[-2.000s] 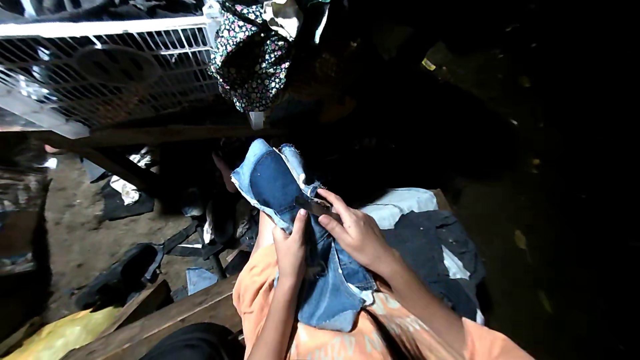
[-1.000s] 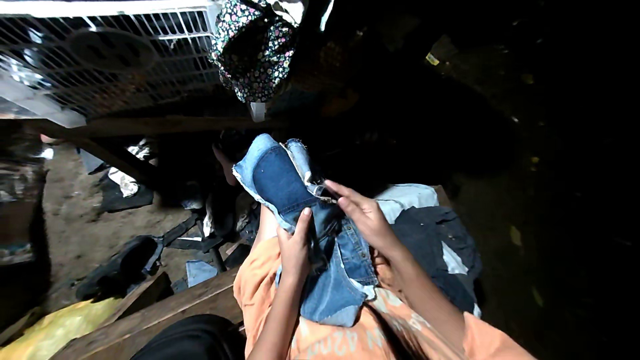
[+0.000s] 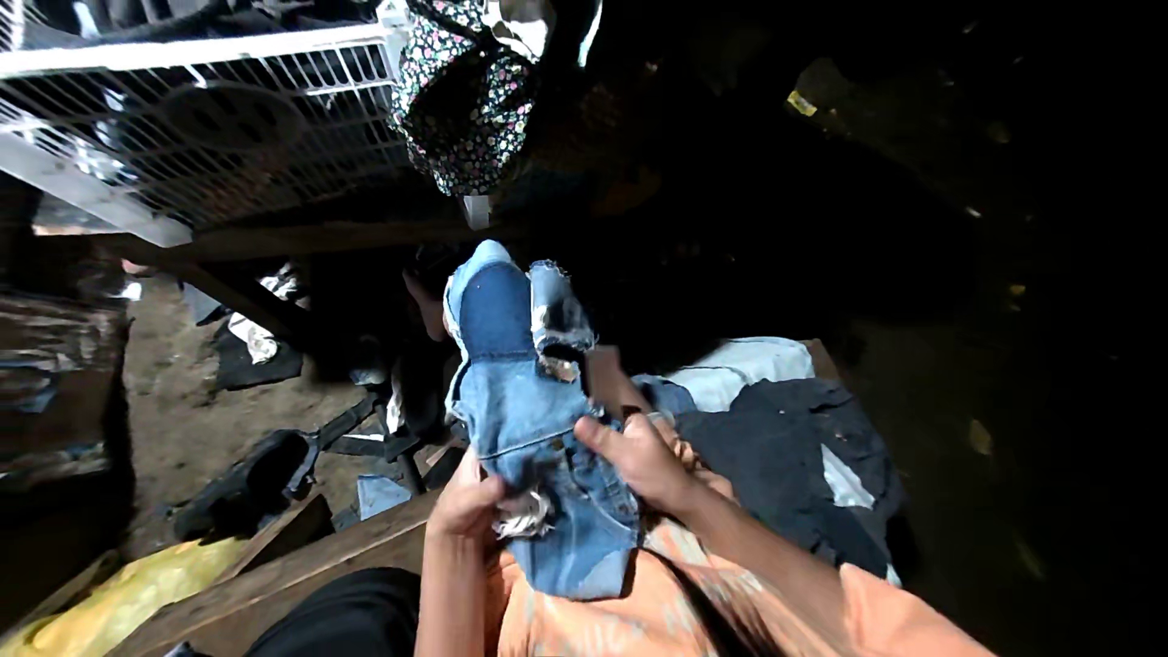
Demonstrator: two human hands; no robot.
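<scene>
A piece of blue denim (image 3: 529,401), cut from a garment, with a darker pocket-shaped patch, frayed edges and buttons, lies over my lap. My left hand (image 3: 470,502) grips its left edge beside a frayed white spot. My right hand (image 3: 639,456) pinches its right side near the buttons with the thumb on top. Beside the right fingers a flat brownish blade-like thing (image 3: 604,376) points upward; it is blurred, and its handle is hidden. A loose denim flap (image 3: 557,306) stands up at the top right of the piece.
A white wire basket (image 3: 274,119) of cloth stands on a wooden frame at the upper left, with floral fabric (image 3: 470,100) hanging beside it. Dark cloth pieces (image 3: 794,456) and light denim (image 3: 748,365) lie to my right. A wooden beam (image 3: 301,566) and a yellow sack (image 3: 146,584) are at lower left.
The left hand has moved down along the denim, which now lies more upright and spread, showing more of its middle. The right hand has come lower, off the upper flap.
</scene>
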